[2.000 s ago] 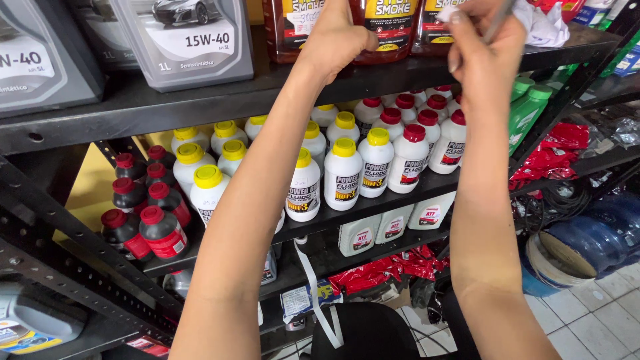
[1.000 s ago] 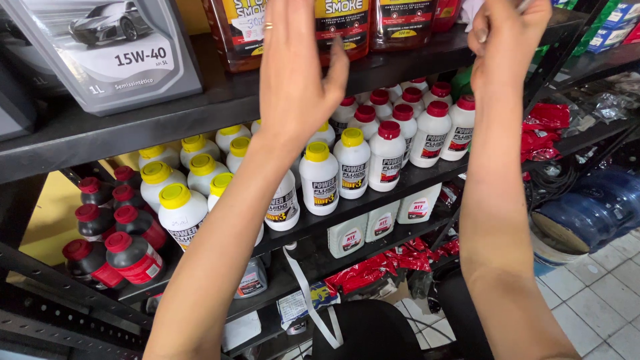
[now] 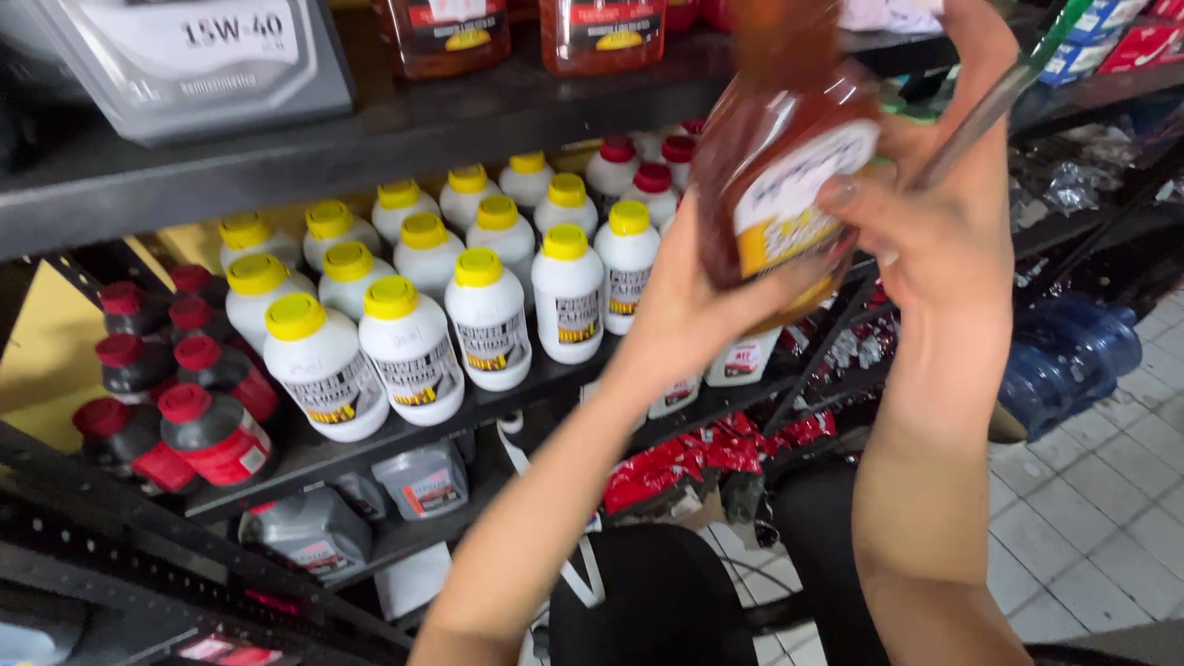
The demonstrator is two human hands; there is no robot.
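My left hand [image 3: 708,296] grips the lower part of a tilted clear plastic bottle of reddish-brown fluid [image 3: 731,176], which is lifted in front of the shelving. My right hand [image 3: 934,213] is at the bottle's right side, its thumb against the pale label; a slim pen-like rod [image 3: 971,120] lies between the thumb and the other fingers. Similar bottles [image 3: 601,37] stand on the upper black shelf, left of the held one. Motion blur hides the fine detail of the bottle and fingers.
White yellow-capped bottles [image 3: 490,324] fill the middle shelf, beside dark red-capped bottles [image 3: 217,435]. A grey oil jug [image 3: 213,65] stands on the upper shelf [image 3: 388,120]. Below are red packets [image 3: 684,458] and black chairs [image 3: 647,592]; blue water jugs [image 3: 1068,361] are at right.
Both hands were at the row of reddish-brown bottles on the upper shelf. Now one bottle is off the shelf, tilted between my hands, lower and nearer to me.
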